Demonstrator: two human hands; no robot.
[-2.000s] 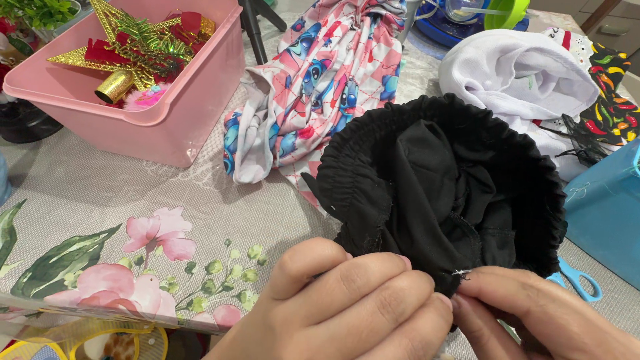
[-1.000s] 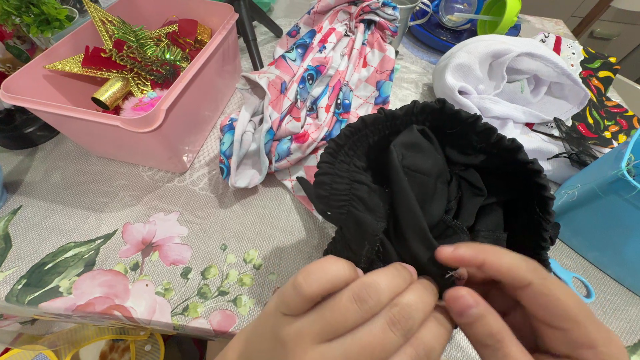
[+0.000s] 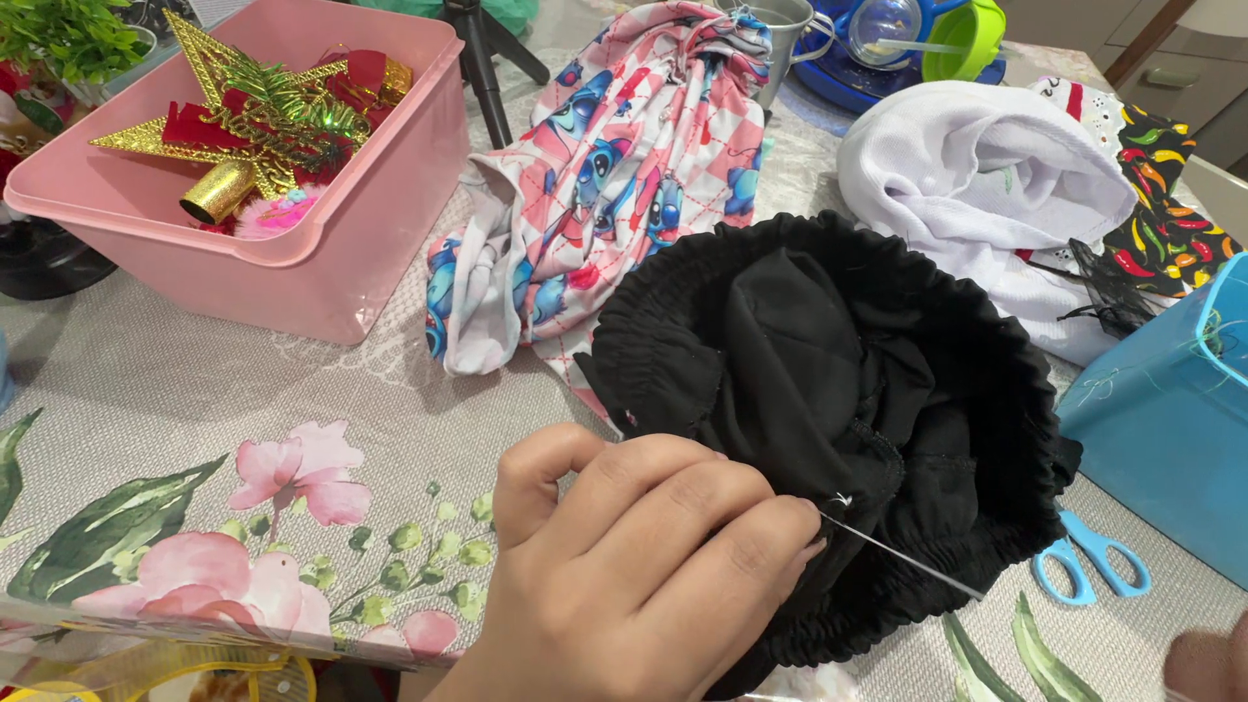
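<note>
A black garment with a gathered elastic waistband [image 3: 819, 351] lies bunched on the table, its opening facing up. My left hand [image 3: 653, 556] pinches its near edge between thumb and fingers. Beside the fingertips a small tuft of white thread [image 3: 842, 500] shows on the black cloth. From there a white thread [image 3: 907, 558] runs taut down to the right. Only a blurred part of my right hand [image 3: 1209, 663] shows at the lower right corner; its fingertips and whatever they hold are out of sight.
Blue-handled scissors [image 3: 1090, 561] lie right of the garment, near a blue container [image 3: 1170, 419]. Behind are a printed pink cloth [image 3: 634, 185], a white cloth [image 3: 975, 166] and a metal mug [image 3: 780, 34]. A pink bin [image 3: 380, 224] of gold decorations stands at left, by black tripod legs [image 3: 487, 78].
My right hand has moved from the black cloth beside my left fingers to the lower right corner. A taut white thread now stretches across the garment. My left hand still grips the cloth.
</note>
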